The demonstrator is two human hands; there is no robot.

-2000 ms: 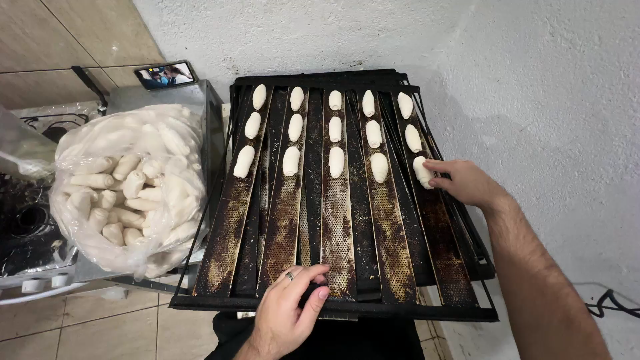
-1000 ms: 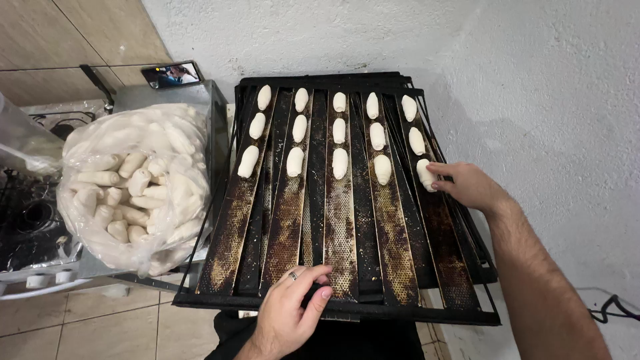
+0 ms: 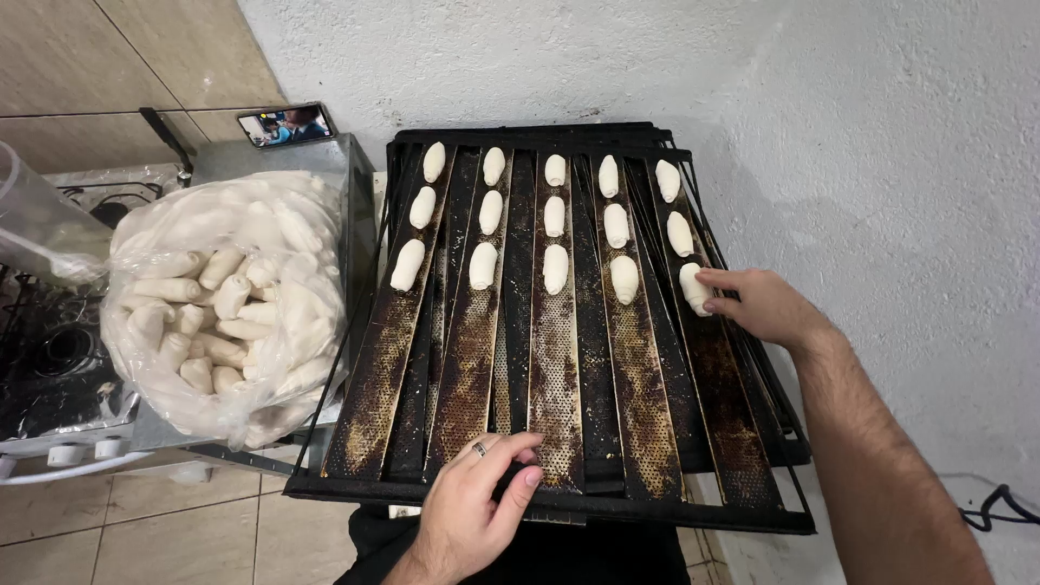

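My right hand (image 3: 760, 305) has its thumb and fingertips on the near dough roll (image 3: 695, 289) in the rightmost channel of a perforated, blackened baguette tray (image 3: 555, 366). My left hand (image 3: 485, 500), with a ring, rests at the tray's front edge, its fingers loosely curled and holding nothing. Raw white dough rolls lie in rows across the far half of the tray's channels, such as one roll (image 3: 555, 270) in the middle channel. To the left, a clear plastic bag (image 3: 130, 276) stands open, full of more shaped dough rolls (image 3: 231, 296).
More black trays (image 3: 650, 130) are stacked beneath the top one. A metal table (image 3: 357, 187) carries the bag and a propped phone (image 3: 286, 126). At the far left are a gas stove (image 3: 61, 390) and a clear plastic container (image 3: 41, 211). Textured walls stand behind and at right; a black cable (image 3: 1003, 508) lies there.
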